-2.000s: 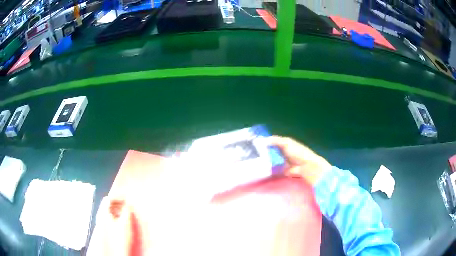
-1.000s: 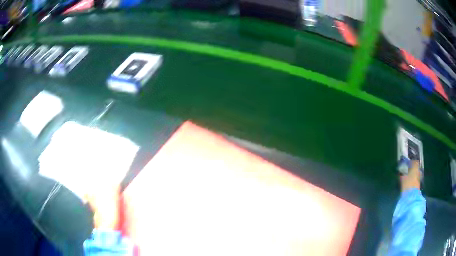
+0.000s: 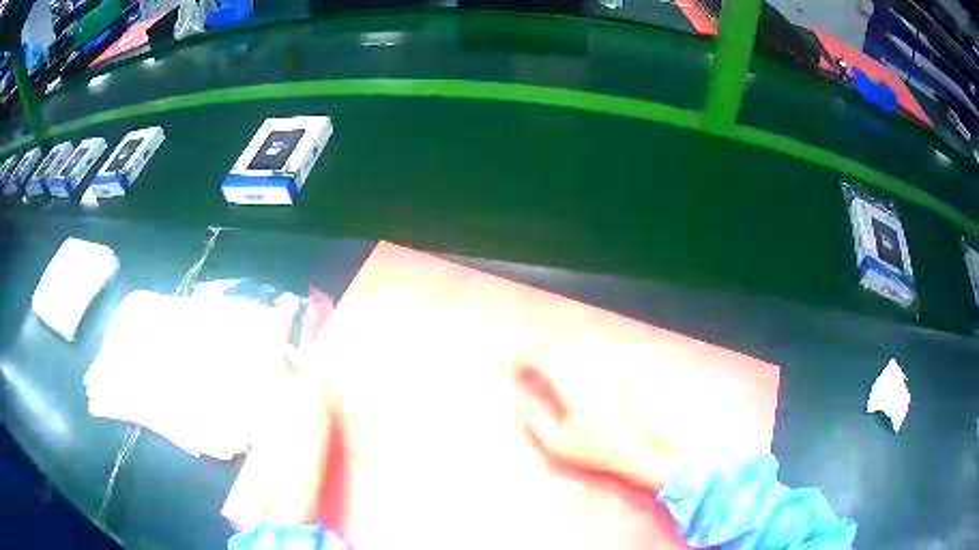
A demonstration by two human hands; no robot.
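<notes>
The stack of poly bags, bright white and overexposed, lies left of the pink-red work mat. Thin clear film shows at its upper right edge. My left hand is at the stack's right edge over the mat's left side, washed out by glare; whether its fingers grip a bag cannot be told. My right hand is over the middle of the mat, fingers apart, with nothing seen in it. A bare retail box lies on the conveyor belt beyond the mat.
More retail boxes stand in a row at the far left of the belt. A bagged box lies on the belt at right. A white scrap is right of the mat, a smaller white pad farther left. A green rail crosses behind.
My right hand has let go of the bagged box at the right of the belt and come back over the mat. My left hand stays by the bag stack, where film now shows raised.
</notes>
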